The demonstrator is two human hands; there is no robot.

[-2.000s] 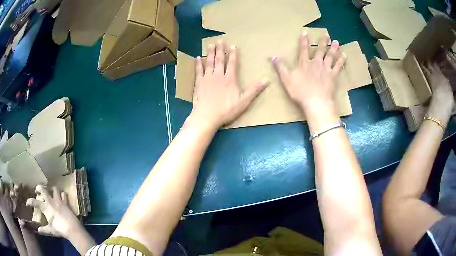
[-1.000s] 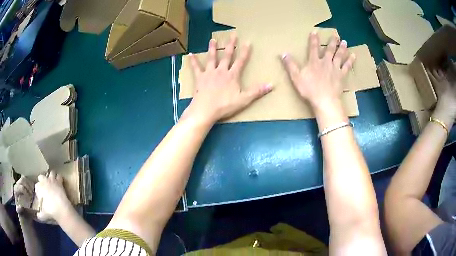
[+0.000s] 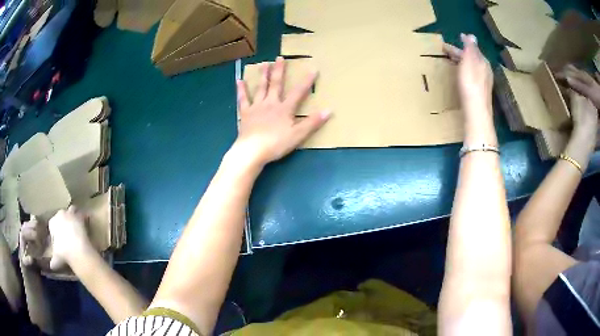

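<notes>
A flat tan box blank lies on the dark green table in front of me, with dark slits near its left and right sides. Its far end is cut off by the top edge of the picture. My left hand lies flat, fingers spread, on the blank's left side flap and holds nothing. My right hand is at the blank's right edge, turned on its side, fingers together around the right side flap. Whether its fingers grip the flap is hard to see.
Folded boxes lean in a fan at the upper left. Other people's hands work on cardboard at the left and right, beside stacks of blanks. The green table's near edge curves below my blank.
My right hand has moved right from the middle of the blank to its right edge and turned sideways. My left hand has shifted slightly left. The right slits now show.
</notes>
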